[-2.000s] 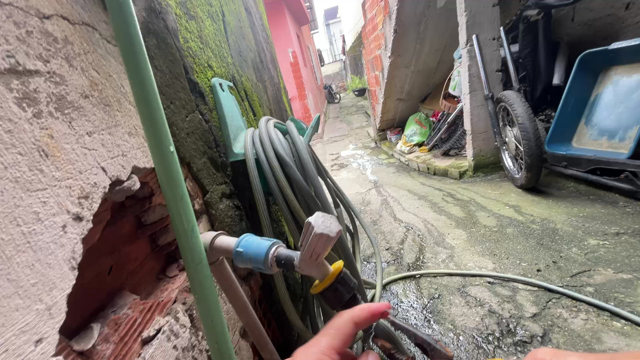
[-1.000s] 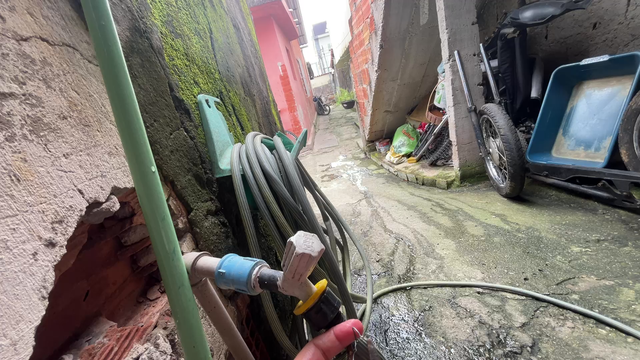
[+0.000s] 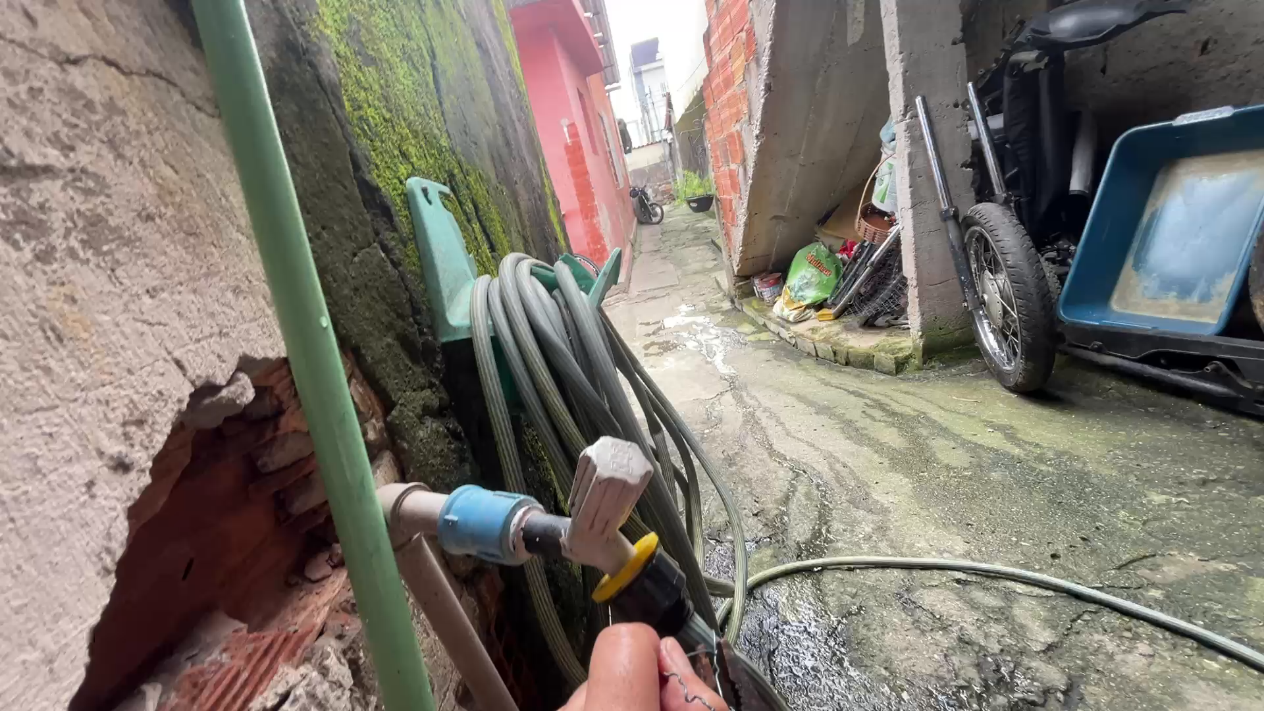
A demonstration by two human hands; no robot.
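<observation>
At the bottom centre, my left hand (image 3: 627, 671) has its fingertips together at a thin twisted metal wire (image 3: 691, 691), just below the black hose connector (image 3: 654, 591). The connector has a yellow ring (image 3: 626, 568) and joins a pale plastic tap (image 3: 605, 499), fed through a blue pipe fitting (image 3: 484, 523). A hose runs down from the connector beside my fingers. A dark, narrow object (image 3: 728, 676) lies against it, too hidden to name. Behind the tap, a coiled grey-green garden hose (image 3: 553, 365) hangs on a green plastic holder (image 3: 441, 262). My right hand is out of view.
A green pipe (image 3: 306, 346) crosses a broken wall hole (image 3: 227, 533) at left. Hose (image 3: 918, 563) trails across the wet concrete ground (image 3: 889, 474). At right are a motorcycle wheel (image 3: 1002, 296), a blue basin (image 3: 1175, 222) and a green plastic bag (image 3: 813, 274).
Two seconds ago my left index finger was extended below the connector, and part of my right hand showed at the bottom right edge. Now my left fingers are bent together near the connector.
</observation>
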